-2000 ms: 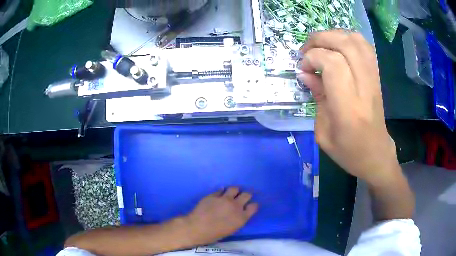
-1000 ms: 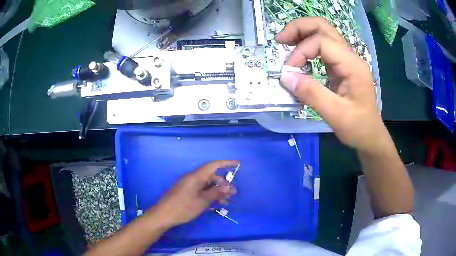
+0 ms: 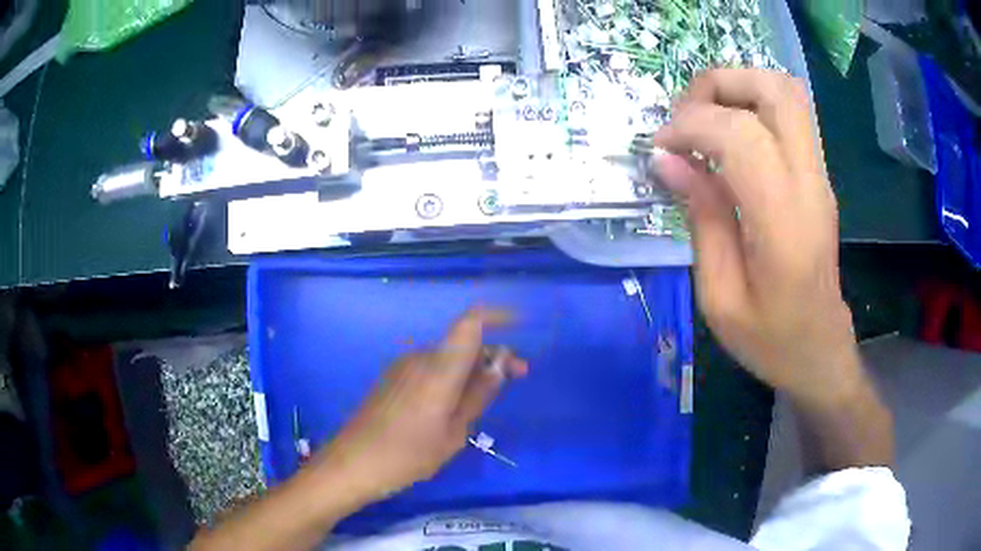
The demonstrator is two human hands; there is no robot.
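My right hand (image 3: 769, 226) is at the right end of the silvery pneumatic fixture (image 3: 371, 210), thumb and fingers pinched on a small leaded part (image 3: 699, 159) beside the loading nest (image 3: 608, 172). My left hand (image 3: 414, 404) is over the blue tray (image 3: 366, 312), blurred, with a small pale part (image 3: 494, 362) between its fingers; the part's stem is not clear. A loose leaded part (image 3: 485, 442) lies in the tray below my left fingers. Another (image 3: 633, 287) lies near the tray's top right corner, and one (image 3: 303, 446) at the left side.
A clear tub (image 3: 619, 253) heaped with green-white parts (image 3: 667, 38) is behind and right of the fixture. A grey bin of parts (image 3: 210, 431) stands lower left. A green bag (image 3: 118, 24) is at back left. A blue container (image 3: 955, 161) and red objects (image 3: 952, 318) are at right.
Since one second ago, my right hand has moved right, away from the slide block. My left fingers have risen slightly over the tray. The loose part below them stays in the tray.
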